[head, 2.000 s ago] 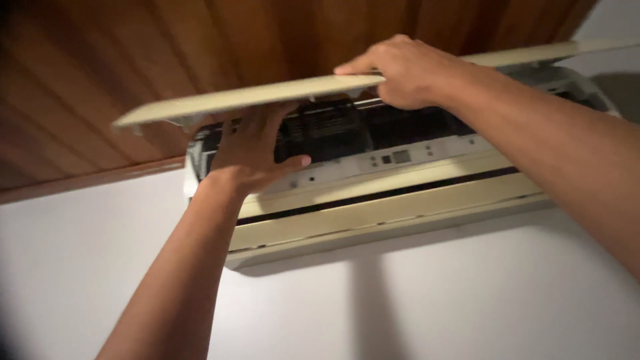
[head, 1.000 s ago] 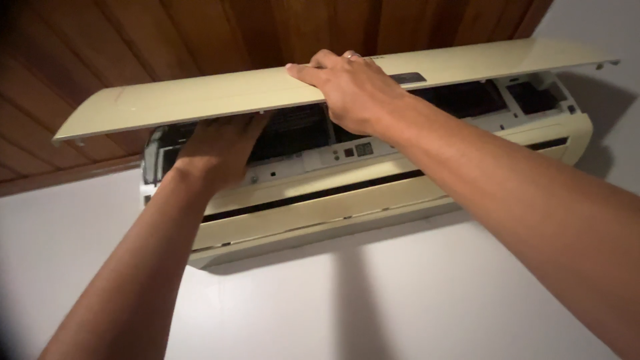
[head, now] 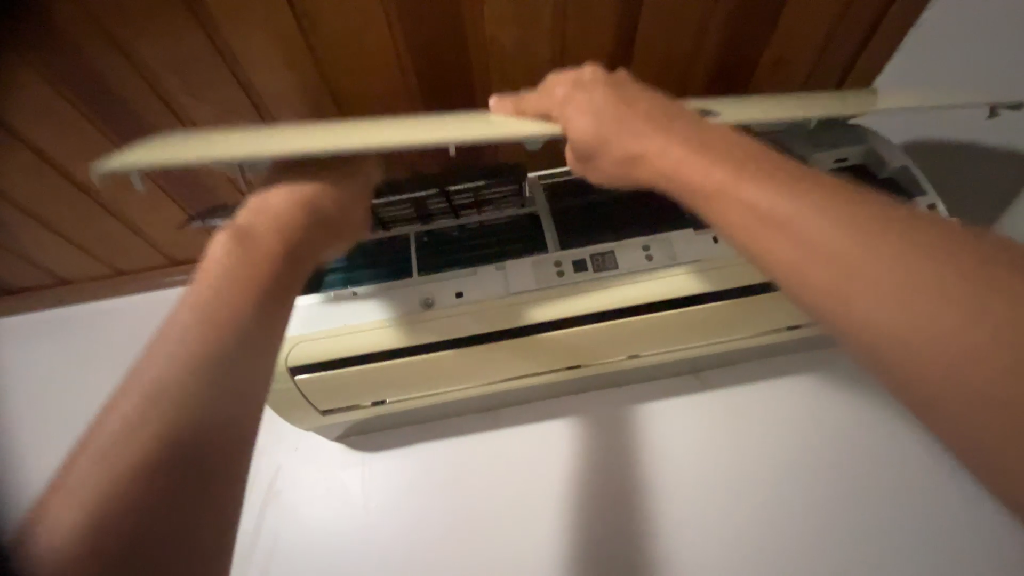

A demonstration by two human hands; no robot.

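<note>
A cream wall-mounted air conditioner (head: 512,352) has its front panel (head: 320,138) swung up. My right hand (head: 604,124) grips the panel's lower edge near its middle, thumb side hidden. My left hand (head: 316,204) is under the panel at the left, blurred, by a dark mesh air filter (head: 452,204) that sits raised and tilted over the dark coil. Its fingers are hidden, so its hold on the filter cannot be made out. A white strip with a small display (head: 604,262) runs below the coil.
A wood-plank ceiling (head: 360,56) lies close above the raised panel. The white wall (head: 480,496) spreads below and beside the unit. The unit's open right end (head: 888,160) shows behind my right forearm.
The front panel has tilted higher than a second ago, with my right hand still on it. The filter now shows raised off the coil beside my left hand.
</note>
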